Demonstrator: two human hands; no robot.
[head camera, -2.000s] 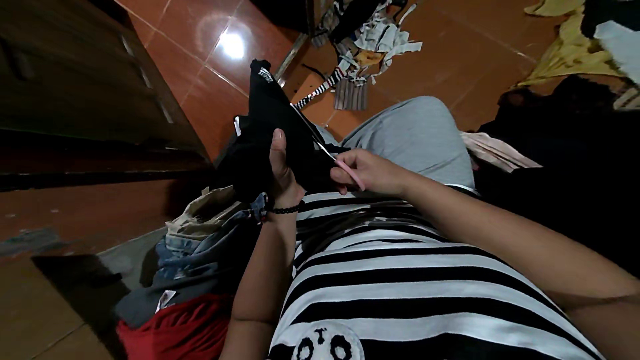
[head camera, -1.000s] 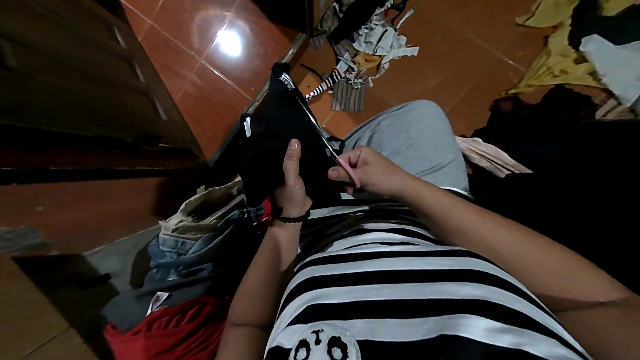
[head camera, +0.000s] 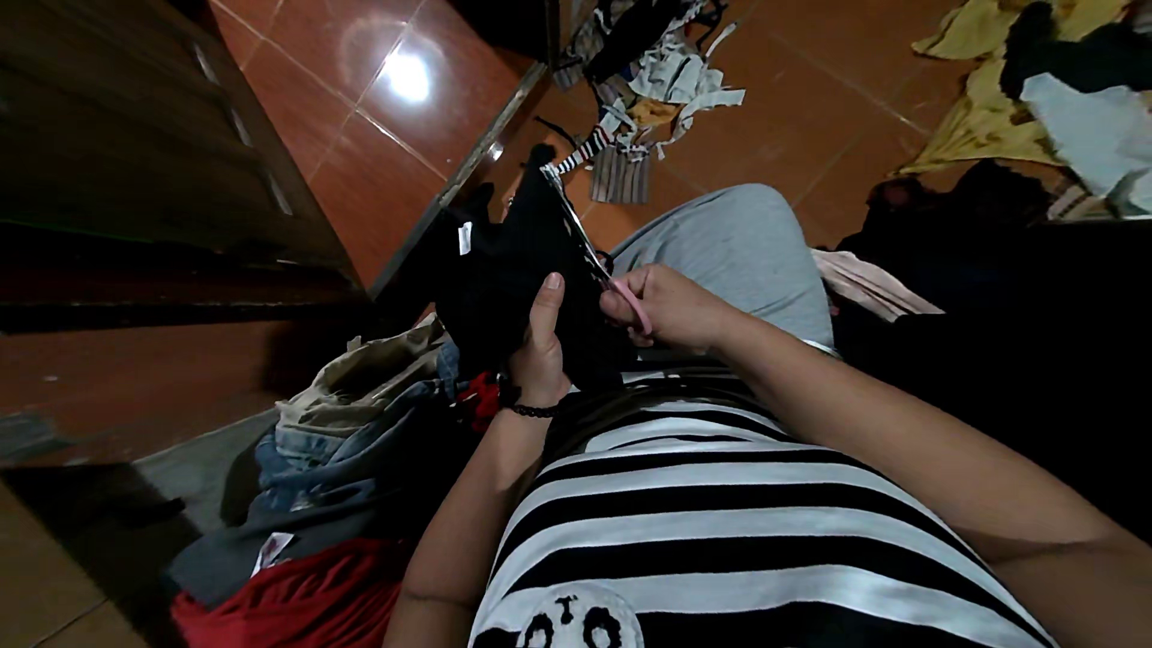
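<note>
My left hand (head camera: 543, 346) grips a black garment (head camera: 504, 270), its thumb lying on top of the cloth and its fingers hidden beneath. A small white tag (head camera: 464, 238) shows on the garment. In my right hand (head camera: 666, 306) is a pair of scissors with pink handles (head camera: 634, 308). The blades point up and to the left, along the garment's right edge, where a thin pale line runs. Whether the blades are apart cannot be told.
Cut fabric scraps (head camera: 679, 76) lie on the tiled floor ahead. Folded jeans (head camera: 315, 468) and a red cloth (head camera: 297, 598) are piled at left. Yellow cloth (head camera: 990, 108), white cloth (head camera: 1093, 130) and dark fabric (head camera: 1017, 360) lie at right. Dark wooden furniture (head camera: 135, 135) stands at upper left.
The black garment has shifted and its upper tip lies differently against the floor. Both hands keep their hold, close to where they were.
</note>
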